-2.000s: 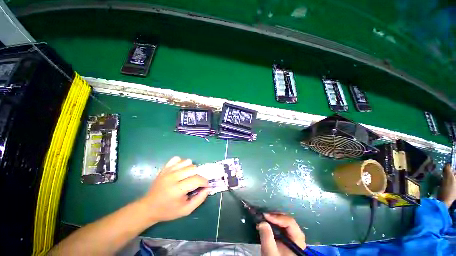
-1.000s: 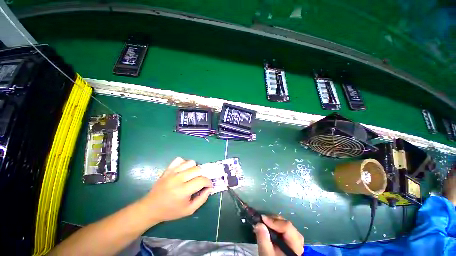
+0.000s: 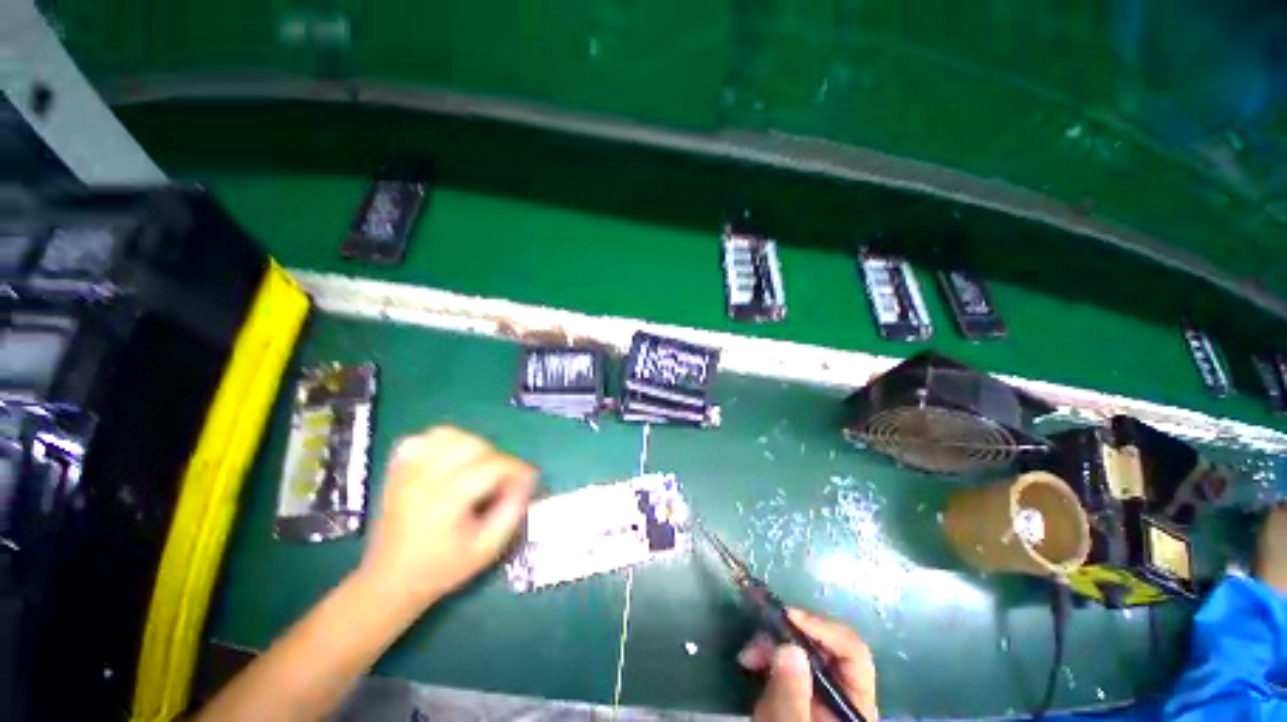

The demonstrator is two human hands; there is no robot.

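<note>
The white circuit board [image 3: 600,530] with black patches lies on the green bench in front of me, now fully visible. My left hand [image 3: 449,511] is just left of it, blurred, with the fingers curled; whether anything is in them cannot be told. My right hand [image 3: 816,663] grips the black soldering iron [image 3: 774,615], its thin tip close to the board's right end. Two small stacks of black batteries, one at the left [image 3: 560,378] and one at the right [image 3: 671,375], stand by the white rail. A phone assembly [image 3: 326,451] lies at the left of the bench.
A tall stack of black trays with yellow edges [image 3: 226,494] stands at left. At right are a black fume fan [image 3: 939,416], a cardboard tube [image 3: 1019,525] and a soldering station [image 3: 1129,543]. White scraps lie between. Phones [image 3: 754,277] lie on the conveyor. Another person's blue sleeve [image 3: 1242,649] shows at right.
My left hand has moved left off the board. The iron's tip has drawn right, from the board's lower edge. Phones on the conveyor have shifted left. The view has tilted slightly.
</note>
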